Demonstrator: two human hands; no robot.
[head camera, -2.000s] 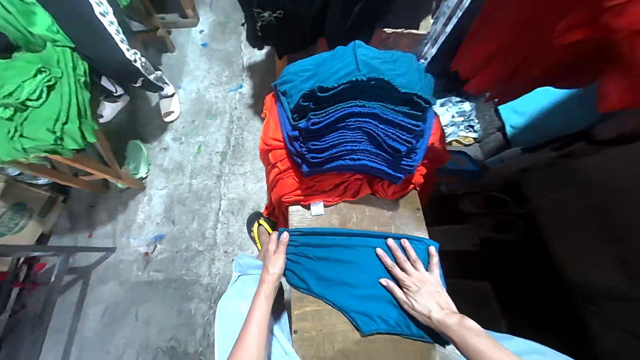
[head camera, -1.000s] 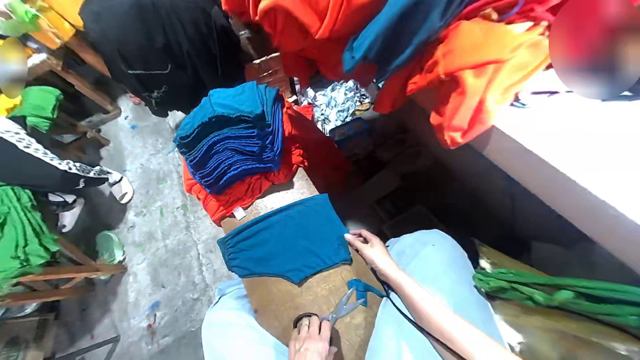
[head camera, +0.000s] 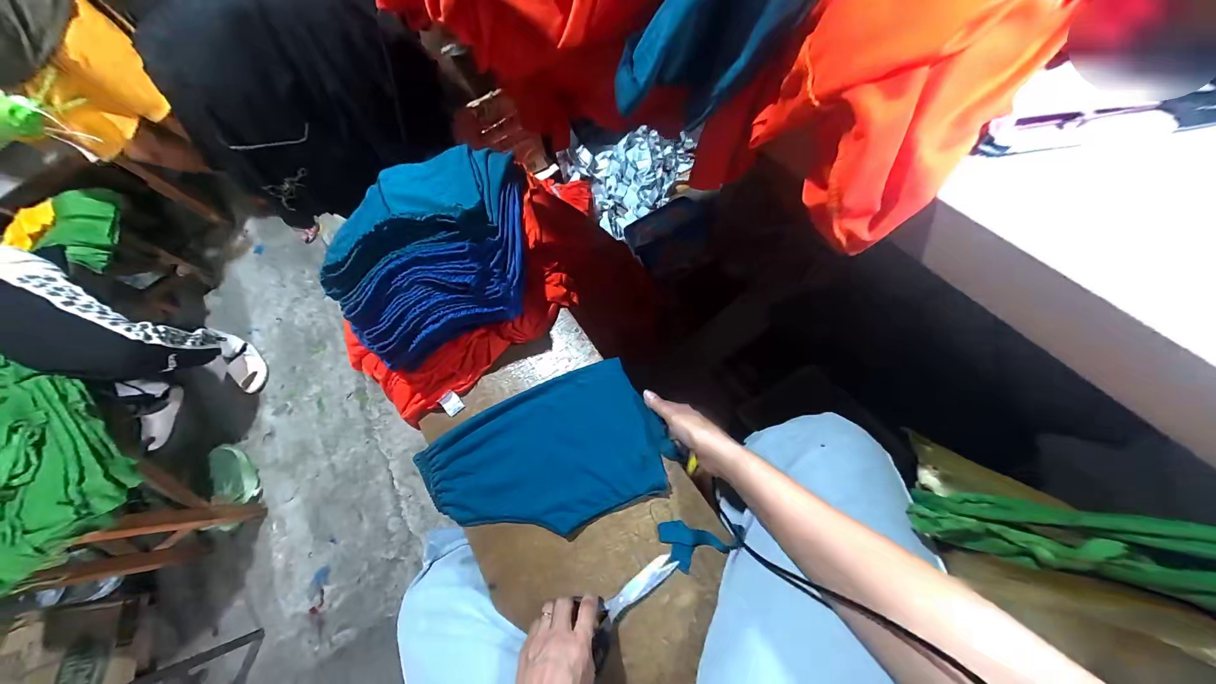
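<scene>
Teal fabric shorts (head camera: 551, 451) lie flat on a worn wooden bench (head camera: 532, 570) between my knees. My right hand (head camera: 698, 437) is at the right edge of the shorts, where a small yellow and dark object (head camera: 691, 464) shows under it; its grip is partly hidden. Near the bench's close end, my left hand (head camera: 559, 641) has its fingers around the dark handles of metal scissors (head camera: 638, 587). The blades point up and right to a small teal fabric strip (head camera: 689, 543). Beyond the shorts stands a stack of teal and blue folded pieces (head camera: 432, 256) on red cloth (head camera: 465, 366).
Orange garments (head camera: 874, 123) hang at the upper right beside a white surface (head camera: 1092, 218). Green cloth (head camera: 47, 465) lies on a wooden stool (head camera: 180, 522) at left. A person's sandalled foot (head camera: 247, 366) is on the concrete floor. Green fabric (head camera: 1054, 541) lies at right.
Two seconds ago both my hands lay on the shorts; one second ago my left hand held the scissors. Since then my right hand has shifted along the shorts' right edge. The view has swung right.
</scene>
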